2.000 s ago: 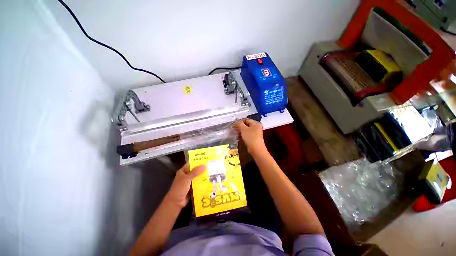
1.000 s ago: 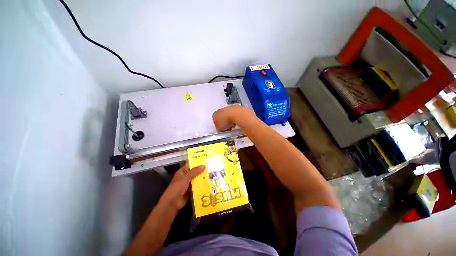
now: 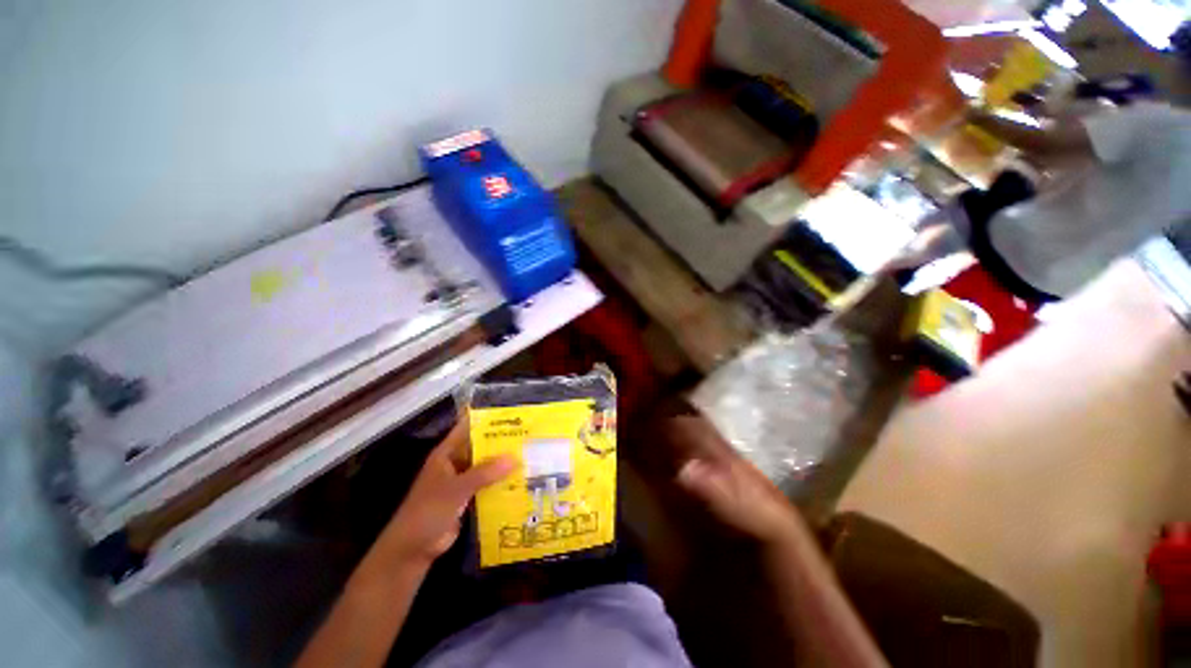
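A yellow product box with black ends (image 3: 546,502) is in clear film, its printed front facing up, in front of my lap. My left hand (image 3: 451,489) grips its left edge with the thumb on the front. My right hand (image 3: 731,496) is blurred, to the right of the box and apart from it, near the film offcuts (image 3: 784,392); whether it holds anything cannot be told. The bar sealer (image 3: 301,326) stands at the left, its bar raised off the brown strip. The blue control box (image 3: 503,215) is at its right end.
The shrink tunnel (image 3: 679,170) with its orange hood is at upper right, with a box on its conveyor. Stacked boxes (image 3: 810,268) lie before it. Another yellow box (image 3: 943,333) lies beside the offcuts. A brown carton (image 3: 914,587) is at lower right. A person in grey (image 3: 1097,196) is at right.
The view has turned right. My right hand has left the sealer and moved down to the right. The sealing bar has risen. The boxed item stays in my left hand, and film shows at its top end.
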